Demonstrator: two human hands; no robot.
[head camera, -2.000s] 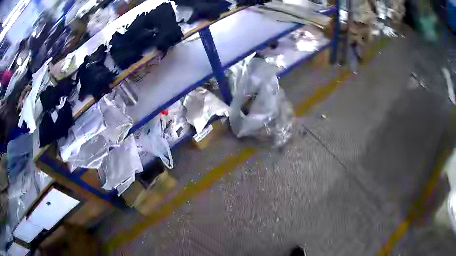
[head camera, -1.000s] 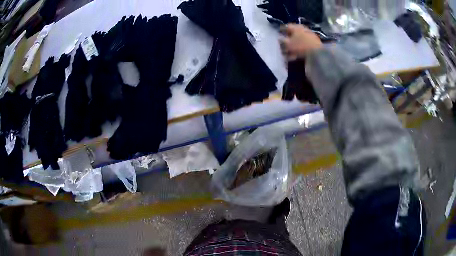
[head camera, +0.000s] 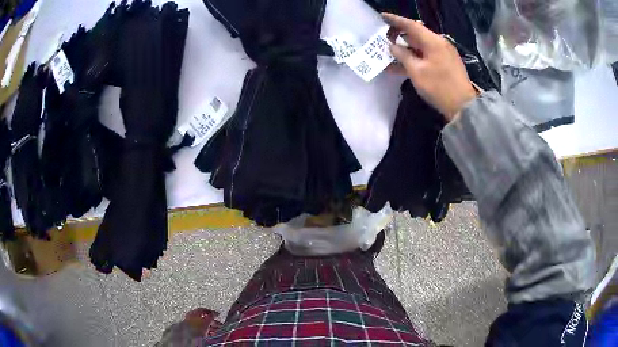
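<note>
My right hand (head camera: 434, 68) reaches in from the right in a grey oversleeve. Its thumb and fingers pinch the edge of a white printed bundle tag (head camera: 373, 55), beside the tied black bundle (head camera: 423, 156) at the right. Another white tag (head camera: 342, 49) lies next to it, by the waist of the middle black bundle (head camera: 288, 129). This bundle is gathered at its middle, with fanned ends. My left hand is not identifiable; a blurred reddish-brown shape at the bottom left is unclear.
Another long black bundle (head camera: 142, 135) overhangs the white table's front edge, with a tag (head camera: 203, 122) beside it. More black bundles lie at the left. Clear plastic (head camera: 542, 27) covers the right. A plastic bag (head camera: 332, 234) is between the table and my plaid apron.
The view has moved closer over the table. My right hand, over the right bundle a second ago, now has a white tag at its fingertips.
</note>
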